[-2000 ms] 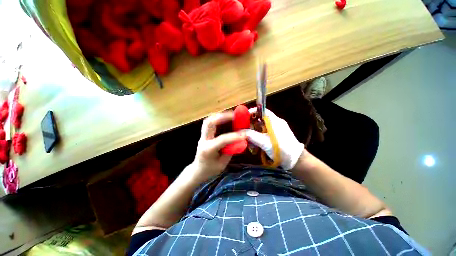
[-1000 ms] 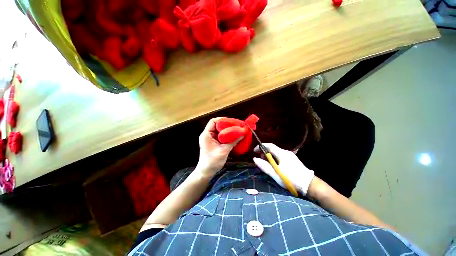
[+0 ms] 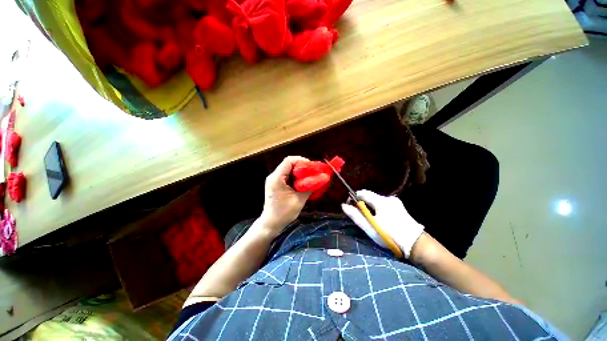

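Note:
My left hand [image 3: 281, 198], bare, holds a red plush piece [image 3: 311, 177] with rounded lobes above my lap. A small red tip stands out on its right side. My right hand [image 3: 388, 221], in a white glove, holds scissors [image 3: 379, 230] with yellow-orange handles. The silver blades point up and left and lie at the base of the red tip. Whether the blades are fully closed is hard to tell. Part of the plush piece is hidden by my left fingers.
A heap of red plush pieces [image 3: 266, 26] spills from a yellow-green sack [image 3: 170, 100] on the wooden table [image 3: 399, 66]. A black smartphone [image 3: 56, 170] and red ornaments [image 3: 16, 186] lie left. Below are a dark brown bin [image 3: 416, 156] and a cardboard box [image 3: 138, 266] with red pieces.
My hands moved apart from close together, and the scissors turned from upright to slanting up-left. The plush piece turned in my left hand so its tip meets the blades.

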